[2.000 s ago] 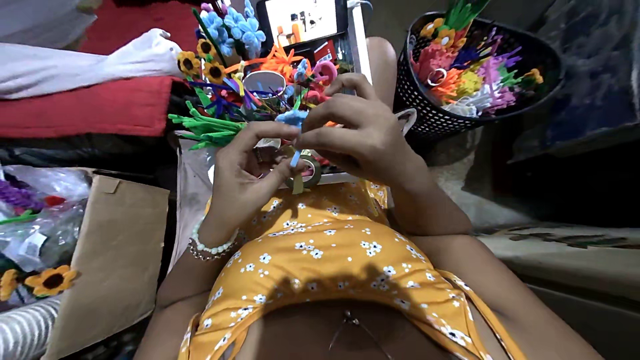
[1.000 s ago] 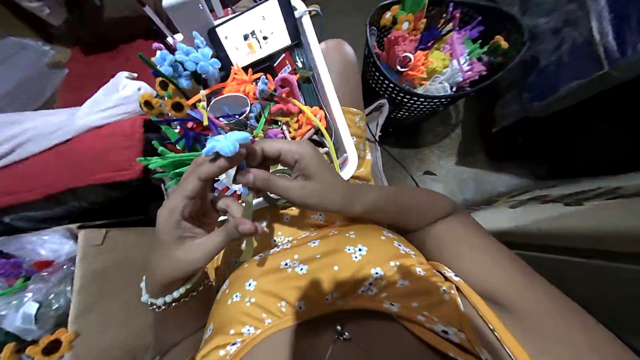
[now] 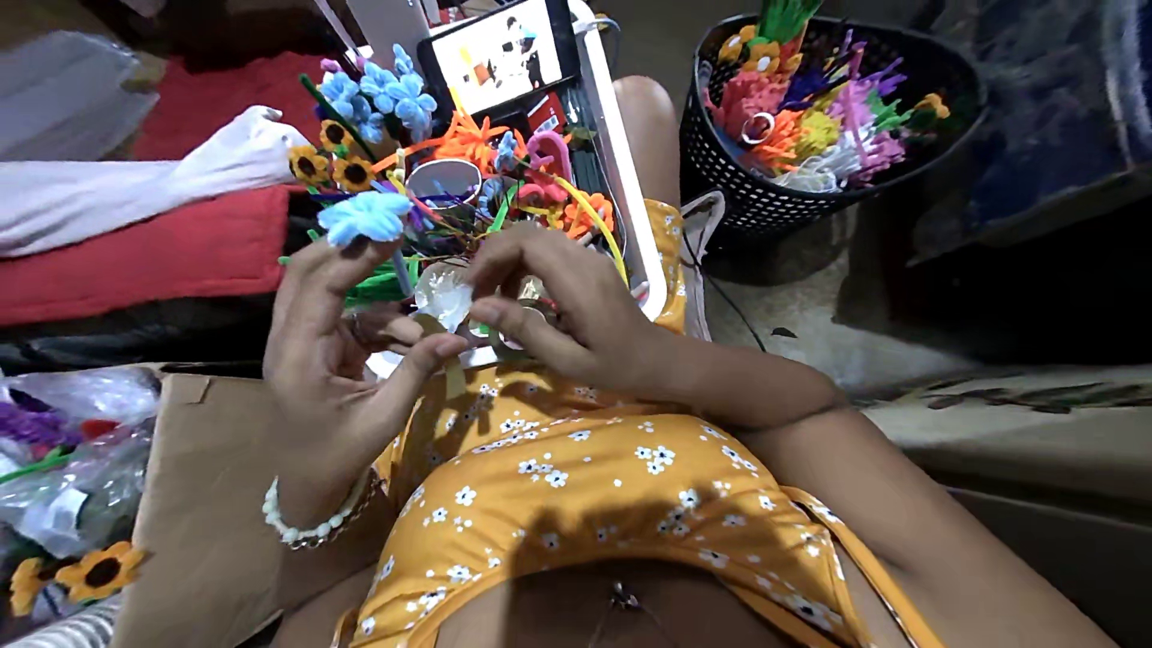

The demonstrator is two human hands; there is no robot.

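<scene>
A light blue pipe-cleaner flower (image 3: 364,218) is held by my left hand (image 3: 346,360), its head above the raised fingers. A strip of olive-green tape (image 3: 453,369) hangs by the left thumb and fingertips. My right hand (image 3: 576,310) is bent just to the right, its thumb and forefinger near each other; whether they pinch anything is unclear. Beyond the hands, a white-rimmed tray (image 3: 621,153) on the lap holds a cup (image 3: 444,183), orange pipe-cleaner flowers (image 3: 589,216) and a crumpled clear wrapper (image 3: 443,295).
A phone (image 3: 499,54) with a lit screen leans at the tray's back. Blue flowers (image 3: 409,101) and small sunflowers (image 3: 354,174) stand at its left. A black basket (image 3: 756,202) of pipe cleaners is at the right. A cardboard box (image 3: 207,486) and plastic bags (image 3: 99,477) lie at the left.
The blue flower has come up above my left hand's fingers, where the oldest frame shows it between both hands. My right hand has moved off the flower since the last frame.
</scene>
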